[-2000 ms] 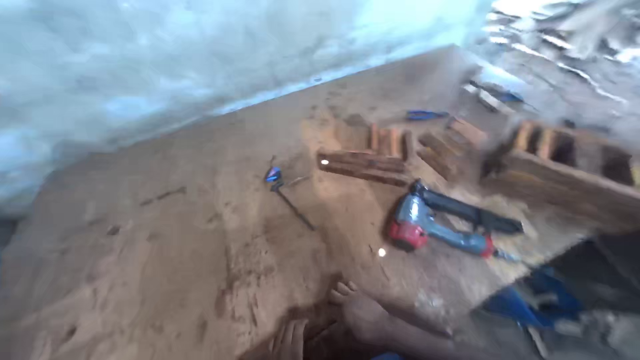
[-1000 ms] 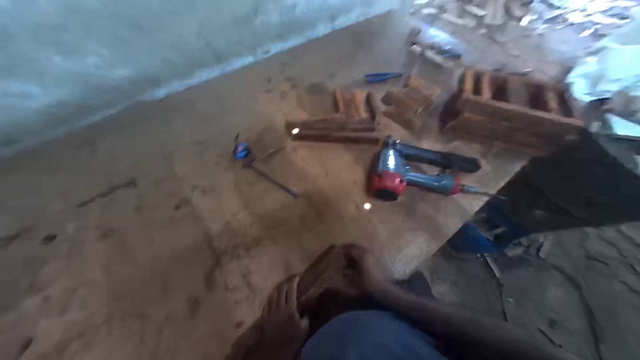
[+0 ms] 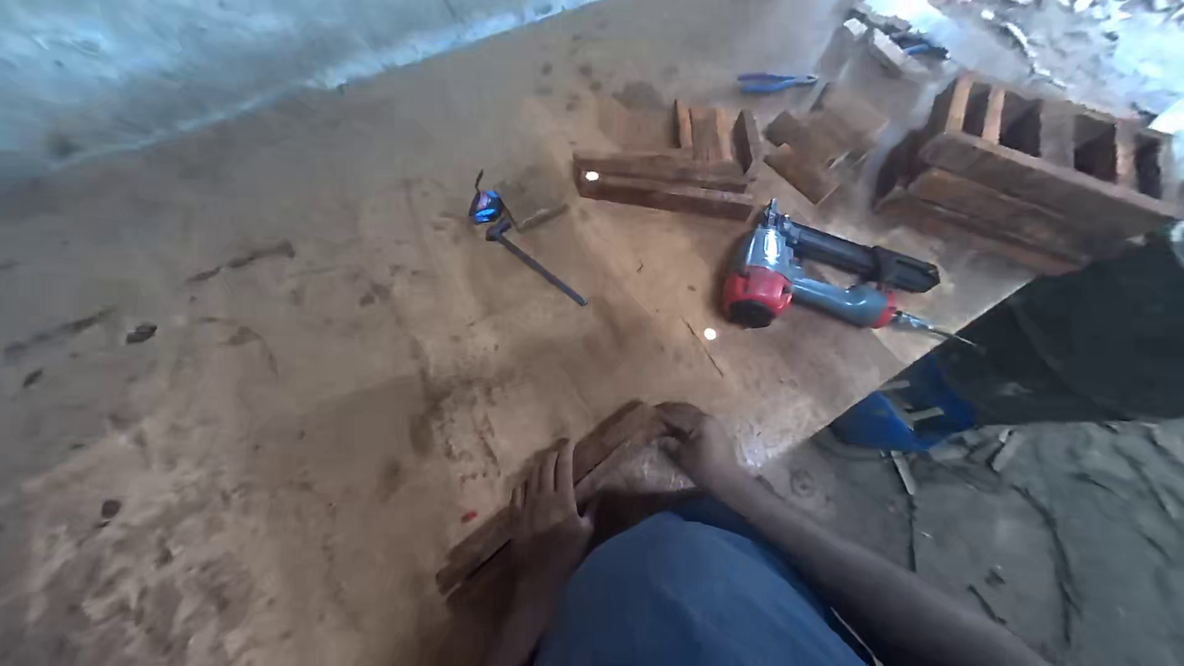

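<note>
Close to my body, at the near edge of the wooden worktable, a narrow wooden piece point(image 3: 610, 442) lies slantwise under my hands. My left hand point(image 3: 549, 509) rests over its middle with the fingers laid across it. My right hand point(image 3: 689, 439) grips its far right end with bent fingers. A red and grey pneumatic nailer point(image 3: 819, 277) lies on its side to the right, beyond my right hand. Farther off, wooden strips point(image 3: 661, 183) lie together, with short blocks behind them. A dark rod-like tool point(image 3: 536, 265) lies beside a small blue object point(image 3: 485, 206).
A slatted wooden assembly point(image 3: 1045, 180) stands at the right. Blue-handled pliers point(image 3: 775, 83) and wood offcuts point(image 3: 828, 134) lie at the back. A wall borders the worktable point(image 3: 324, 370) on the far side. Beyond its right edge are dark cloth and a blue object point(image 3: 902, 407) near the ground.
The wooden piece, raised in my hands one second ago, is now lower and slantwise along the near table edge. My hands have spread apart along it. The view has shifted.
</note>
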